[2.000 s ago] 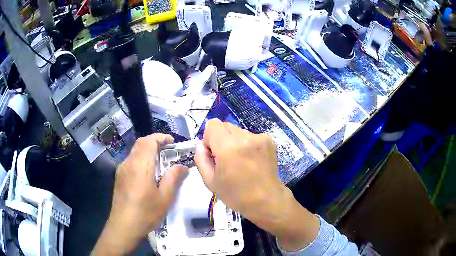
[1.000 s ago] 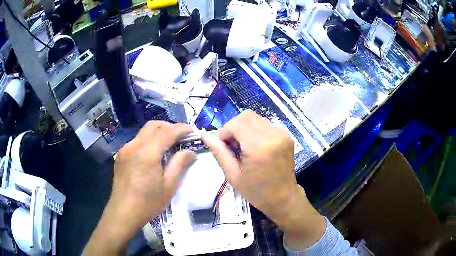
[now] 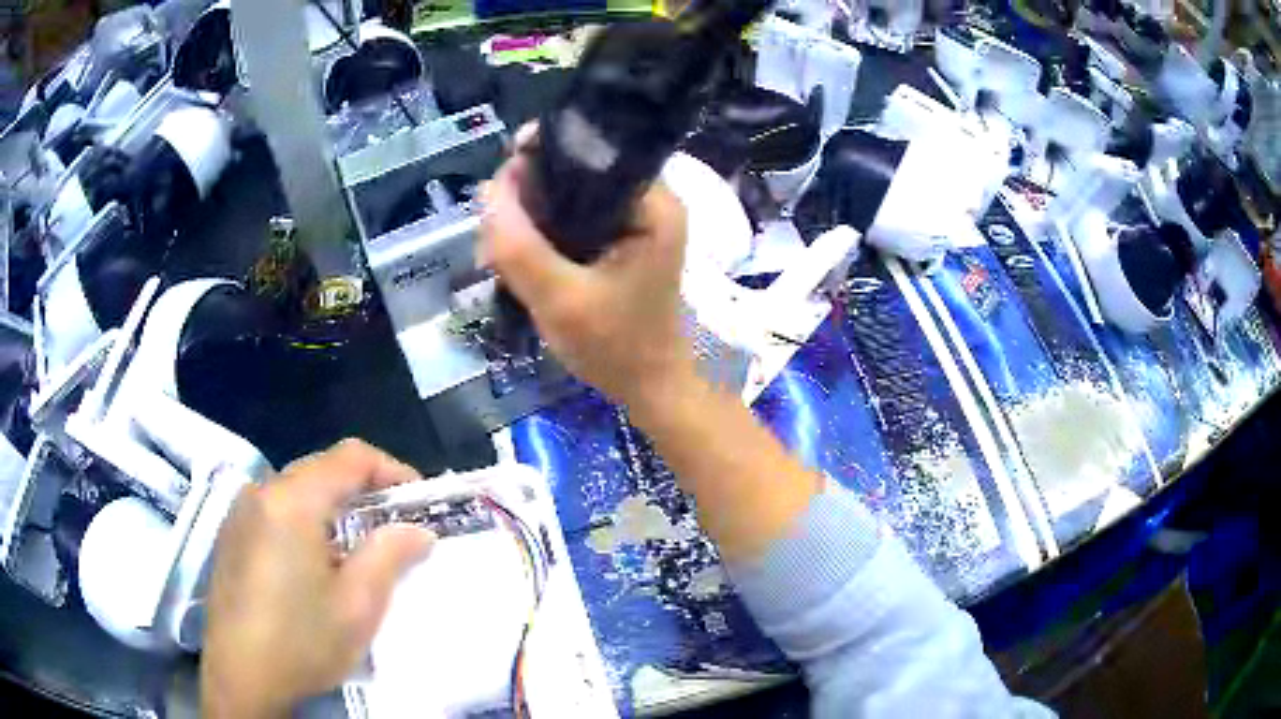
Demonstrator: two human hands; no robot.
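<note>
The white open mounting base (image 3: 464, 618) lies low in front of me, cut off by the bottom edge, with thin coloured wires along its right inner side. My left hand (image 3: 302, 569) holds its left side, the thumb inside near a small metallic strip (image 3: 429, 517) at the top end. My right hand (image 3: 597, 281) is gripped around the thick black electric screwdriver (image 3: 604, 141). The screwdriver tip is hidden behind my right hand, in front of the screw feeder.
The pale grey screw feeder (image 3: 429, 267) stands beside the grey post (image 3: 292, 127). White dome cameras (image 3: 752, 225) stand beyond my right hand and at the left (image 3: 155, 548). Blue printed sheets (image 3: 843, 450) cover the bench at right.
My right hand has left the base and taken hold of the screwdriver at the feeder. My left hand still holds the base, now lower left in view. The view has turned left.
</note>
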